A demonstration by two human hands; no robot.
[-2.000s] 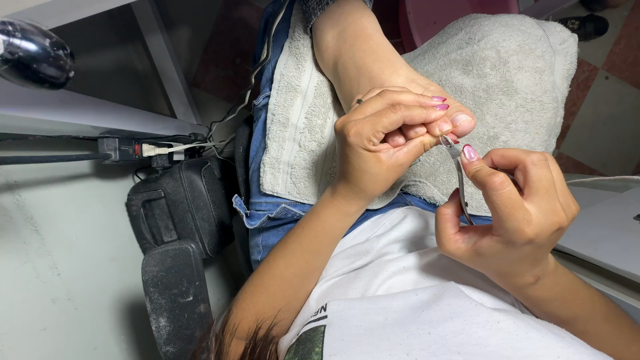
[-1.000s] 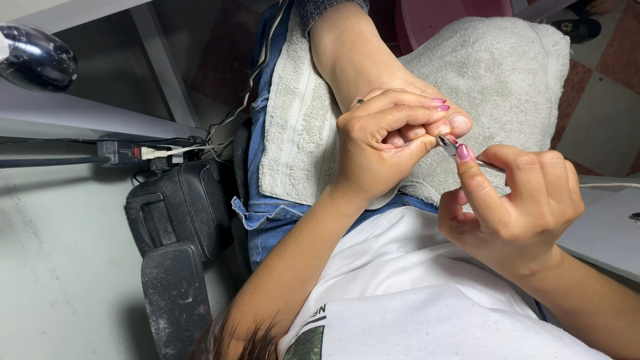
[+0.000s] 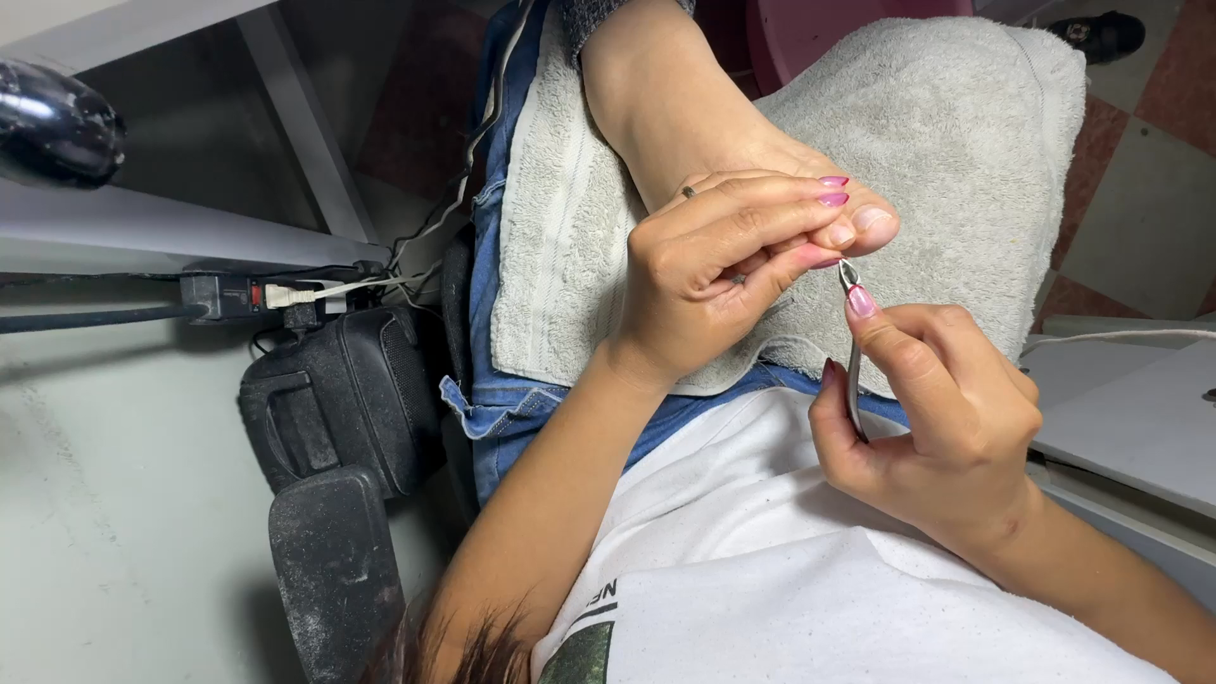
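Another person's bare foot (image 3: 703,114) rests on a light grey towel (image 3: 931,123) spread over my lap. My left hand (image 3: 717,256) is closed around the smaller toes, its thumb and fingertips beside the second toe; the big toe (image 3: 872,226) sticks out past them. Metal cuticle nippers (image 3: 853,370) are in my right hand (image 3: 936,408), gripped between thumb and fingers, with the thumb near the pivot. Their jaws point up at my left thumb tip, just below the toes. Whether the blades touch skin cannot be told.
A black bag-like case (image 3: 328,404) and a dusty black armrest (image 3: 332,570) are at the left, below a power strip (image 3: 223,296) with cables. A pink basin (image 3: 845,28) stands behind the towel. White furniture (image 3: 1130,418) borders my right arm.
My right hand has shifted its hold on the nippers, whose handles again point down toward my palm, as two seconds ago. My left hand stays around the toes.
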